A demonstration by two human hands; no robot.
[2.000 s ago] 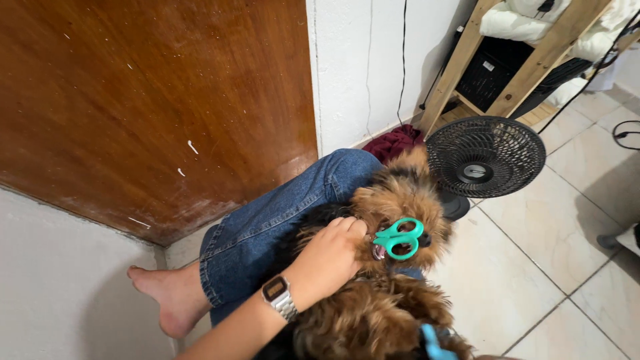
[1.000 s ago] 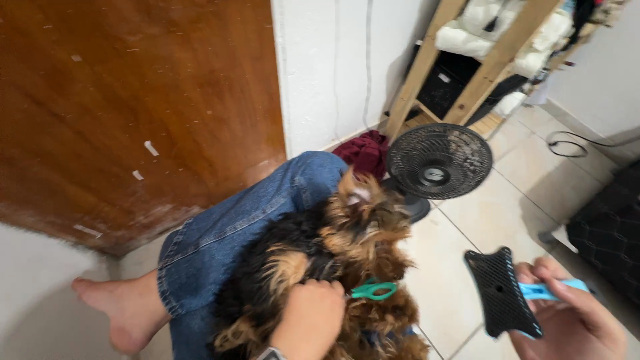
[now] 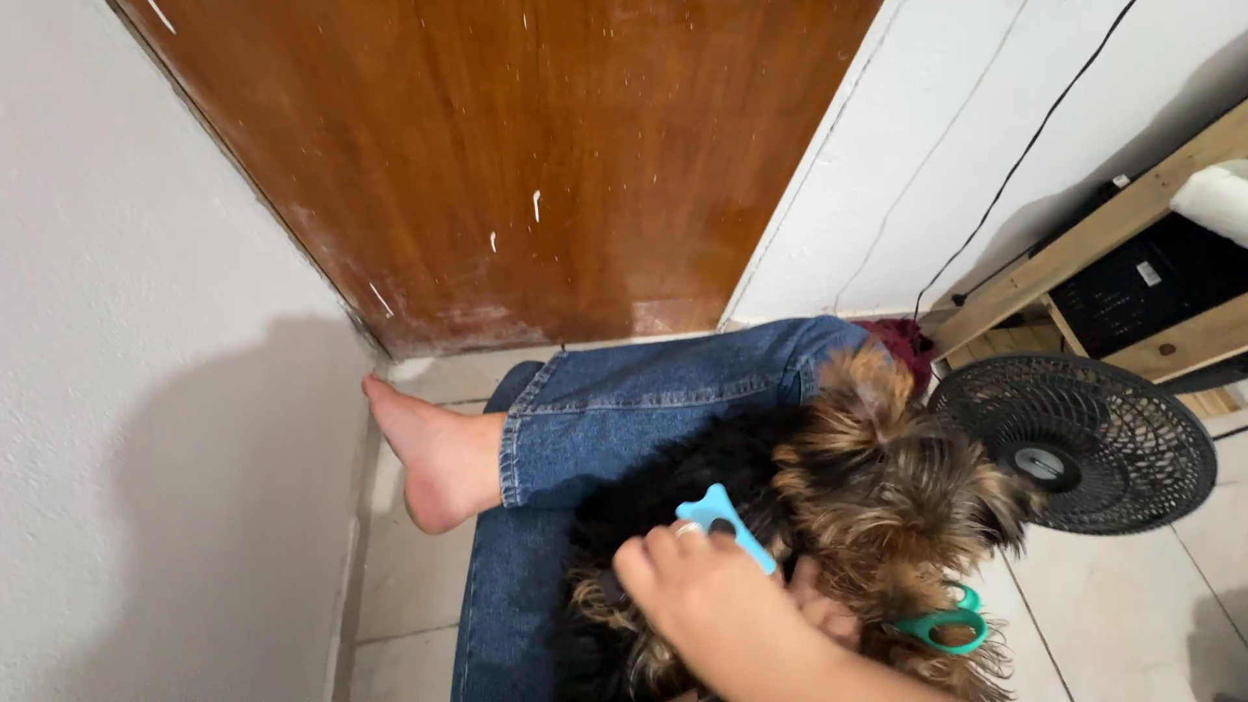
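Observation:
A small black-and-tan long-haired dog (image 3: 907, 487) lies across the jeans-clad legs (image 3: 643, 409). My right hand (image 3: 697, 585), with a ring on one finger, grips a light-blue pet brush (image 3: 726, 526) against the dark fur of the dog's back. Partly behind my right forearm, my left hand (image 3: 824, 604) rests at the dog's front, below its head. Green-handled scissors (image 3: 944, 624) stick out to the right of my left hand; their blades are hidden by fur and fingers.
A black fan (image 3: 1072, 444) stands on the tiled floor just right of the dog's head. Behind are a brown wooden door (image 3: 546, 175), a dark red cloth (image 3: 902, 346) and a wooden shelf frame (image 3: 1092, 234) with a black crate. A bare foot (image 3: 434, 453) is at the left, near the white wall.
My right hand has come from the right side onto the dog's back with the brush, whose dark pad faced the camera before. The view has swung left.

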